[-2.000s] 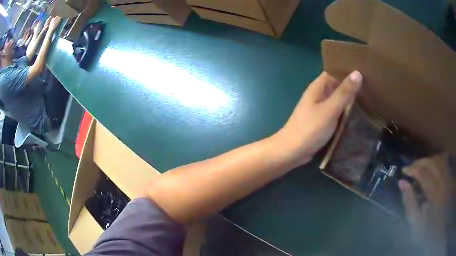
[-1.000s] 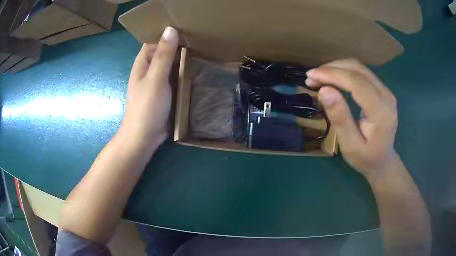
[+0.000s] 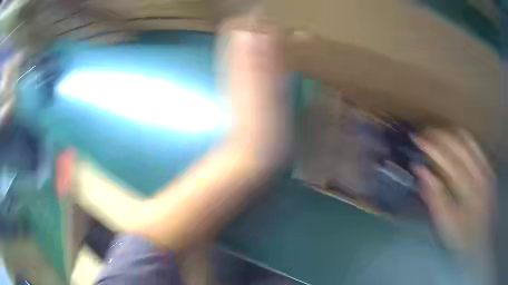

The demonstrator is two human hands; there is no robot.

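The frame is strongly blurred. An open brown mailer box lies on the green table at the right, its lid raised at the back. A greyish bagged item fills its left side, and dark cables and adapter lie to the right of it. My left hand is up near the lid's left end, beside the box; its fingers are too blurred to read. My right hand is over the box's right end, fingers spread; whether it touches the contents is unclear.
The green table carries a bright light reflection. Blurred brown boxes stand along its far side. A large open carton with dark contents is below the table edge at lower left. Part of a person shows at the far left.
The view has swung left, so the mailer box now appears farther right. My left hand has moved up from the box's left wall toward the lid side. My right hand remains at the right end.
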